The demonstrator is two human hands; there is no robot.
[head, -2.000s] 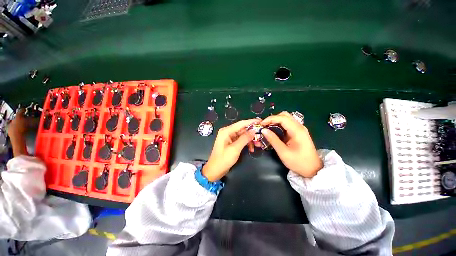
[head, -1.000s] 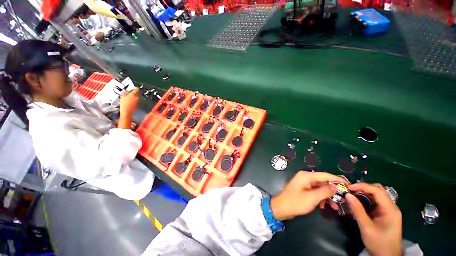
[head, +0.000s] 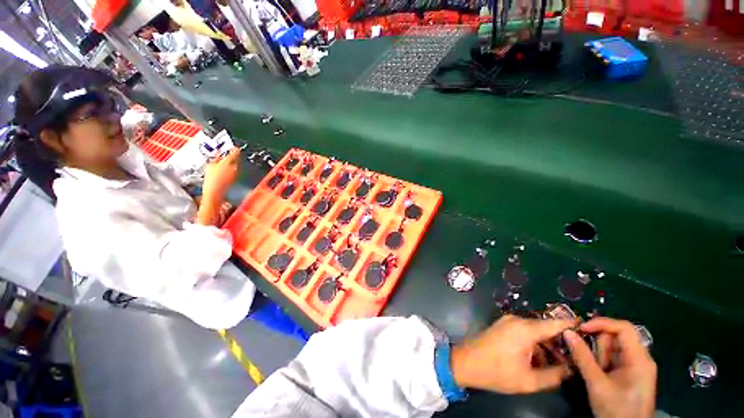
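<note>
My left hand point(head: 510, 353) and my right hand point(head: 616, 367) meet at the lower right, fingers pinched around a small round unit point(head: 563, 347). It looks like a circuit board with a black disc, mostly hidden by the fingers. My left wrist wears a blue strap point(head: 447, 371). Several black wired discs point(head: 573, 286) lie on the green mat just beyond my hands. A silvery round board point(head: 461, 278) lies to their left, and another silvery board point(head: 702, 370) lies to the right of my right hand.
An orange-red compartment tray point(head: 428, 214) holding black discs is left of my hands. A co-worker in a white smock point(head: 147, 237) sits at the left. A lone black disc point(head: 581, 231), a blue box point(head: 617, 57), a perforated sheet point(head: 412, 59) and dark cables point(head: 481, 80) lie farther back.
The view has swung left, bringing the co-worker and back of the bench into sight. My hands stay together on the unit; its shiny face, visible before, is now mostly covered by my fingers.
</note>
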